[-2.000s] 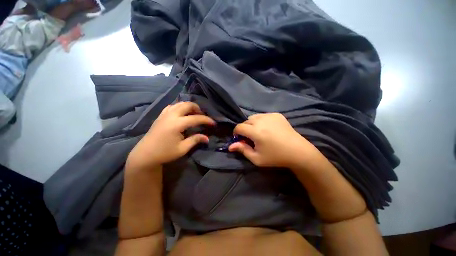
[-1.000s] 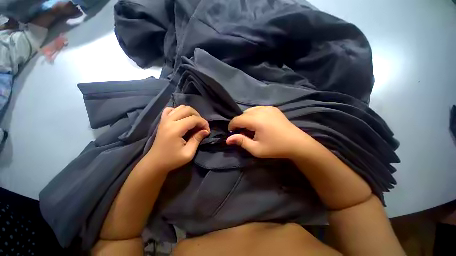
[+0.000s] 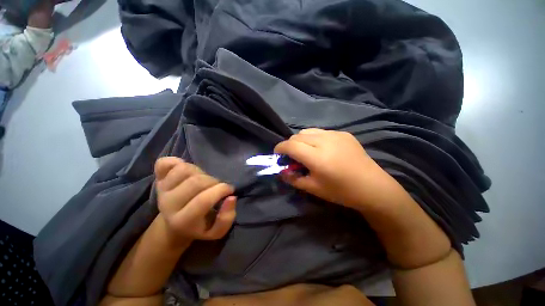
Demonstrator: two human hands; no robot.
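Note:
A large heap of dark grey garments point(image 3: 358, 66) lies in front of me, with many layered edges point(image 3: 418, 143) fanned out at the right. My right hand point(image 3: 334, 164) holds small thread snips point(image 3: 267, 164); their bright silvery blades point left and are parted, with a red glint at the fingers. My left hand point(image 3: 194, 200) is left of the blades, over the cloth, fingers curled and thumb near the forefinger. It is slightly blurred, and I cannot tell whether a thread is between the fingertips.
The glossy white table point(image 3: 508, 137) shows around the heap. At the upper left are a person's arm and pale sleeve point(image 3: 24, 54), beside a small pinkish-orange thing point(image 3: 58, 55). A dark dotted cloth point(image 3: 18, 269) is at the lower left edge.
My left hand has moved down and left, away from my right hand. The snips' blades now show clearly; before they were mostly hidden. A grey flap now lies opened between the hands.

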